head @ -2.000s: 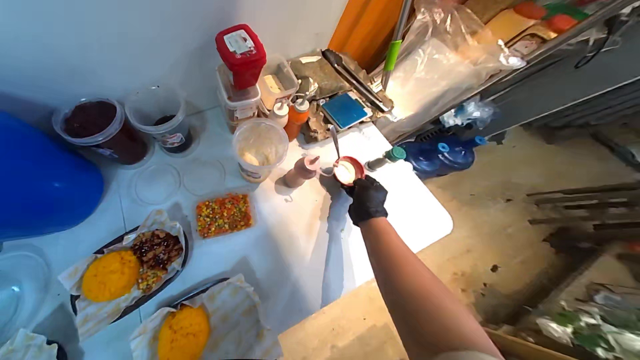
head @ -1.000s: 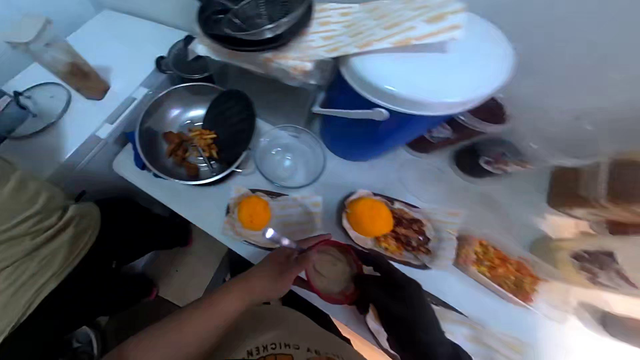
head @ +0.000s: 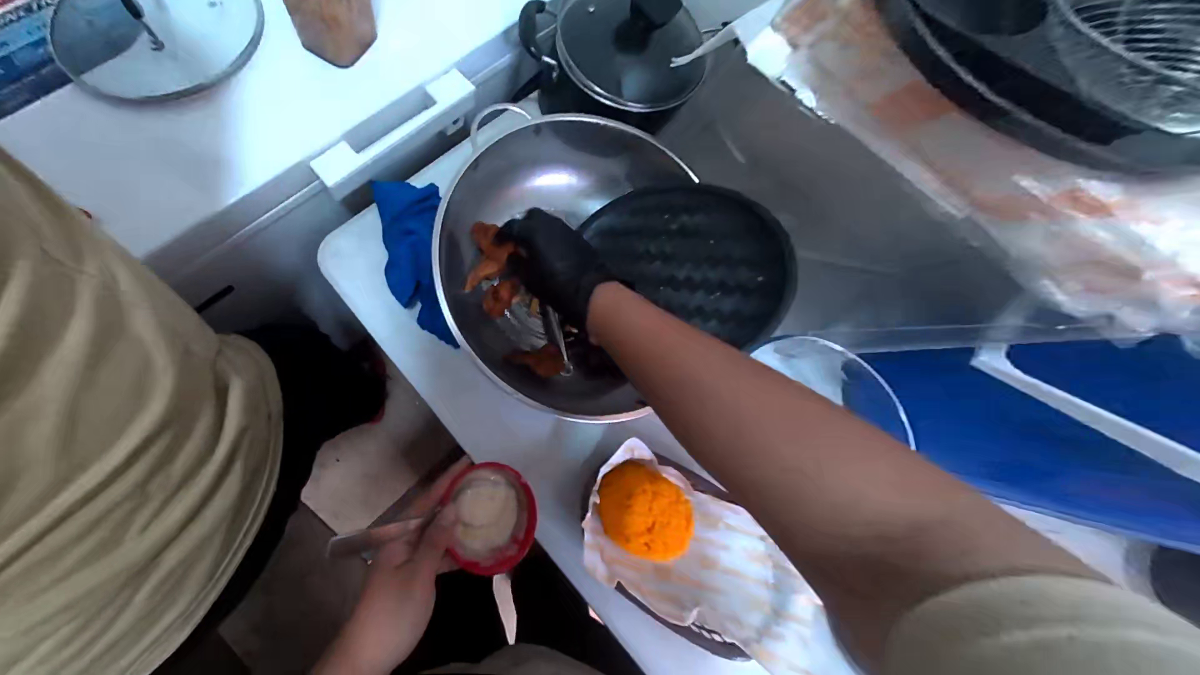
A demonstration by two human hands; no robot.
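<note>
My left hand is bare and holds a red bowl of pale sauce together with a metal utensil near the table edge. Inside a large metal wok, my right hand, in a black glove, is at pieces of fried chicken; its fingertips are partly hidden, and whether they grip a piece I cannot tell. A metal utensil lies below that hand. A black ridged pan rests partly over the wok. Nearer me, a mound of orange rice sits on a paper-lined tray.
A person in a tan shirt stands at the left. Behind the wok is a lidded black pot. A blue cloth hangs by the wok; a glass bowl and a blue container are at the right.
My right hand has gone from the red bowl into the wok. My left hand keeps the bowl, now left of the rice tray. The view has swung toward the wok.
</note>
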